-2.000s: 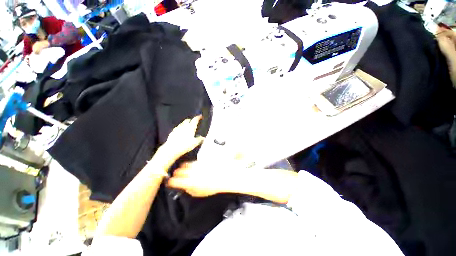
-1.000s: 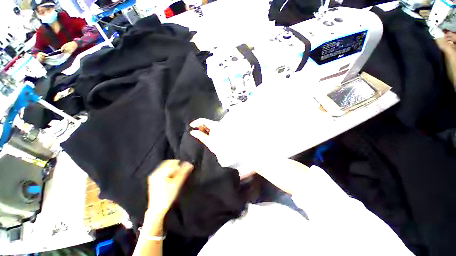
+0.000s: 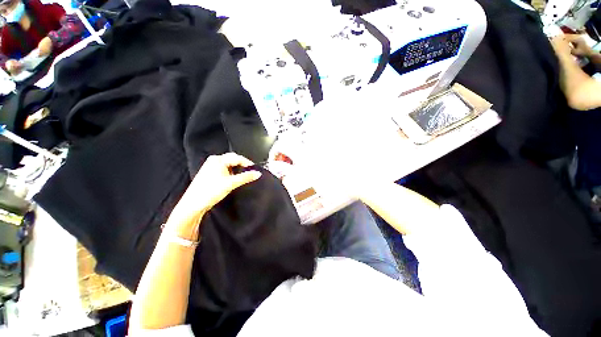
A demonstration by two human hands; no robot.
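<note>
A large black garment (image 3: 142, 141) covers the left of the table and hangs over my lap. My left hand (image 3: 221, 176) pinches a narrow folded edge of it between thumb and fingers, below and left of the needle area. My right hand (image 3: 293, 160) is washed out against the white table, just right of that edge. An orange-red part of the thread snips (image 3: 283, 158) shows in it; its fingers are hard to make out. The white sewing machine (image 3: 356, 62) stands behind, with black straps (image 3: 305, 66) over its head.
A dark screen in a beige tray (image 3: 440, 114) is at the right table edge. A brown-yellow patch (image 3: 99, 289) is on the left table end. More black cloth (image 3: 520, 217) hangs at right. A masked person (image 3: 36, 33) is at upper left, another person's arm (image 3: 576, 76) at upper right.
My left hand has moved up to the garment edge near the needle area and now pinches it. My right hand has shifted slightly right relative to the cloth. The view has shifted a little.
</note>
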